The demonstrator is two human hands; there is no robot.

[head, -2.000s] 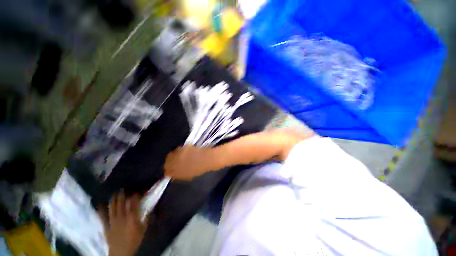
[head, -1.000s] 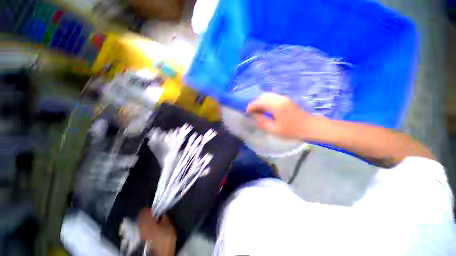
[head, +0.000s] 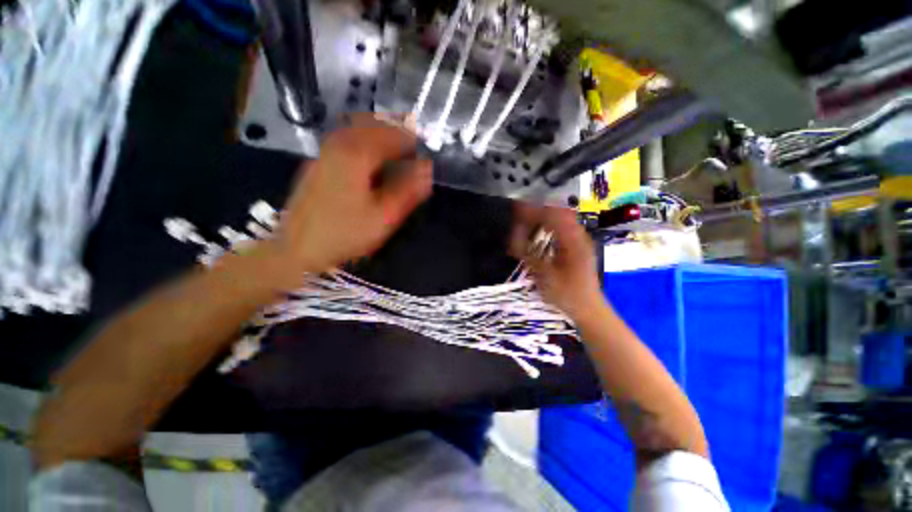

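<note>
Several short white cables (head: pixel 487 92) lie side by side in the silver mold, their near ends at its front edge. My left hand (head: pixel 355 195) is just in front of the mold, fingers curled; I cannot tell whether it holds anything. A loose bundle of white cables (head: pixel 420 312) lies across the black bench surface, its ends fanned, partly behind my left forearm. My right hand (head: pixel 562 262) is above the bundle's right end, its fingers closed on small white cable ends.
A dense pile of white cables (head: pixel 50 150) lies at the far left. Two steel guide posts flank the mold, the right one (head: pixel 625 137) slanting past my right hand. A green press beam (head: pixel 690 60) crosses above. A blue bin (head: pixel 735 370) stands at the right, below a yellow ledge (head: pixel 622 130).
The view has turned from the bin towards the press. My right hand has moved from over the bin to the bundle's right end. My left hand has left the bundle and is near the mold.
</note>
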